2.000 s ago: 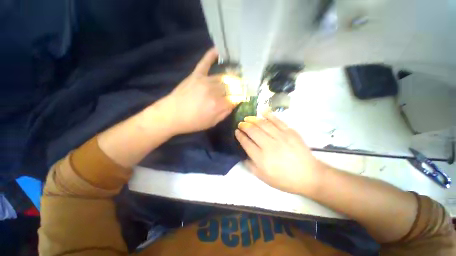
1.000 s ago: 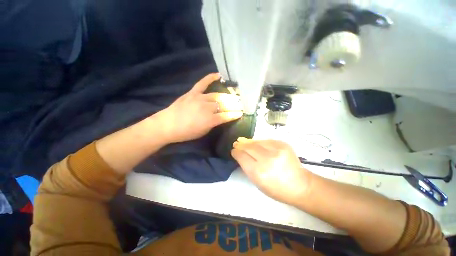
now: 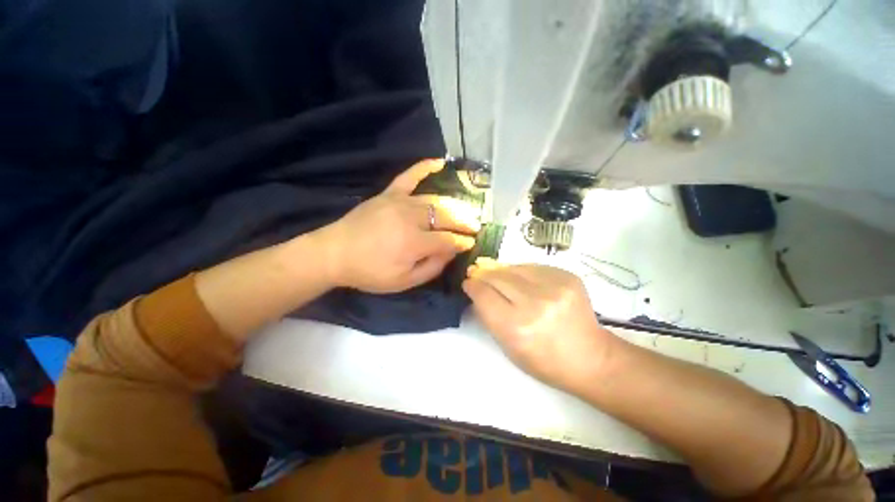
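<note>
A dark navy cloth (image 3: 285, 186) lies over the left of the table, its edge under the lit head of the white sewing machine (image 3: 530, 108). My left hand (image 3: 397, 235), with a ring, lies on the cloth left of the needle area, fingers spread towards the machine head. My right hand (image 3: 535, 314) pinches the near end of the cloth edge just in front of the needle area. The lit cloth strip between my hands looks greenish. The needle and presser foot are hidden by the head and glare.
Thread snips (image 3: 831, 373) lie at the right near a dark groove in the table (image 3: 393, 377). A black flat rectangular object (image 3: 727, 210) lies under the machine arm. A loose thread (image 3: 613, 273) lies right of the head. A blue patch (image 3: 49, 359) shows at far left.
The view has shifted and steadied. My right hand has moved slightly back from the needle area compared with two seconds ago, its fingers now drawn together on the cloth. The cloth's near edge has shifted slightly.
</note>
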